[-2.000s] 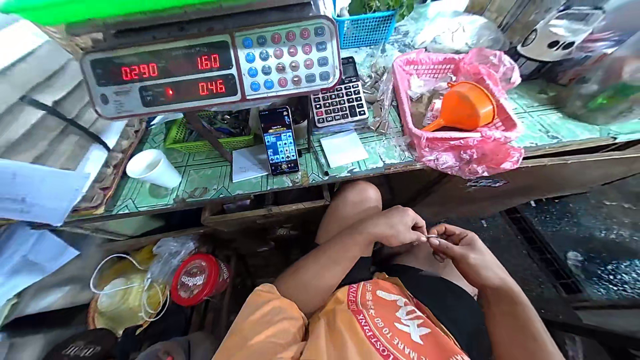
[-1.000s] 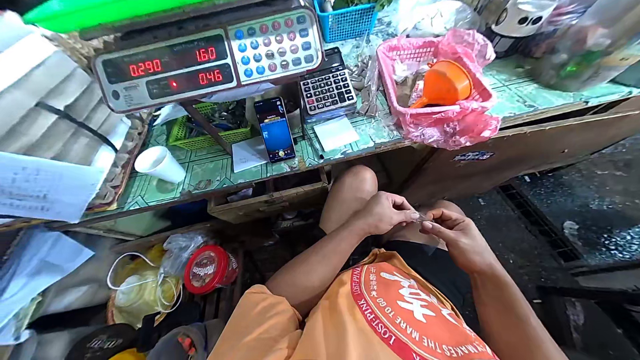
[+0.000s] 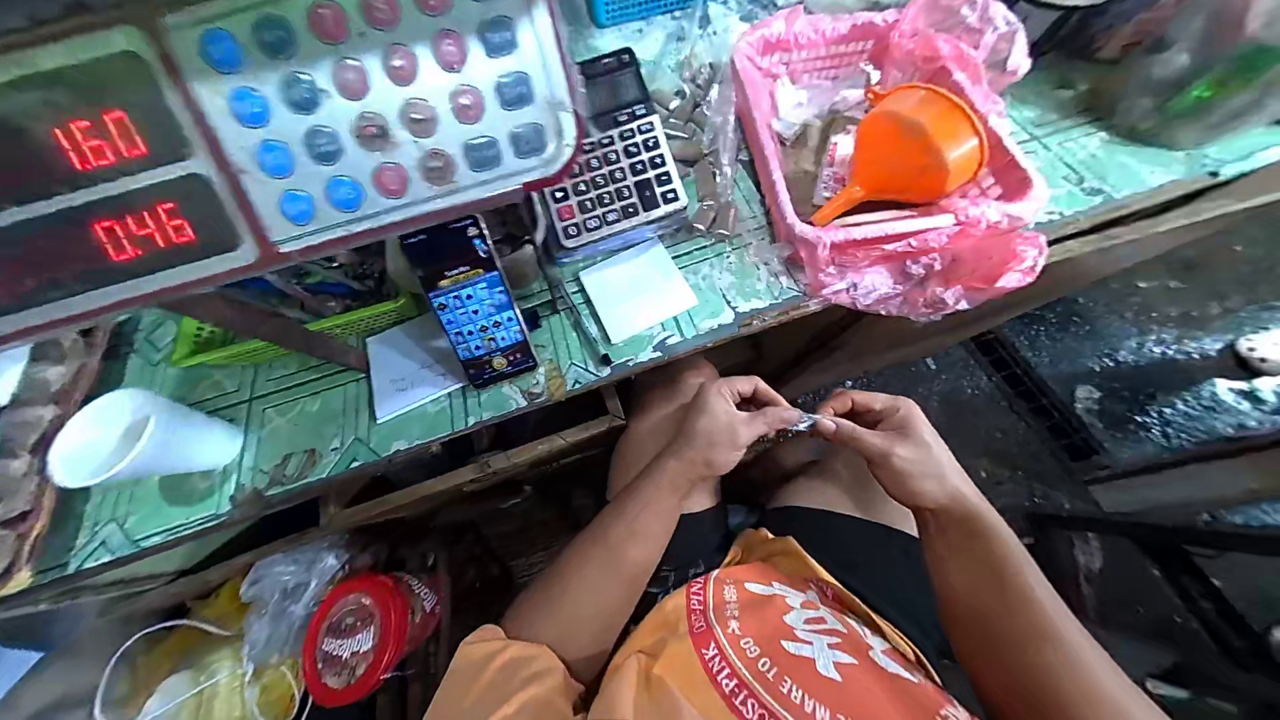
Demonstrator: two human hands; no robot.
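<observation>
Over my lap, beyond the hem of an orange T-shirt, both my hands meet at a small shiny, clear-looking piece [image 3: 803, 423], too small to name surely. My left hand [image 3: 728, 425] pinches its left end between thumb and forefinger. The right end is between the thumb and fingertips of my right hand [image 3: 890, 445]. Nearest to the hands is the worn edge of the green-topped table. On it lie a white paper slip [image 3: 637, 290], a calculator [image 3: 615, 185] and a smartphone [image 3: 478, 310] with a lit screen, propped upright.
A digital scale [image 3: 380, 110] with red digits stands at upper left. An orange funnel [image 3: 925, 145] lies in a pink plastic basket [image 3: 775, 190]. A white cup [image 3: 140, 440] lies tilted at left, near a green basket [image 3: 350, 325]. Below are a red-lidded tub [image 3: 355, 640] and plastic bags [image 3: 290, 590].
My hands stay together over my lap, with small shifts of the fingers. The phone's screen shows a different picture than one second ago.
</observation>
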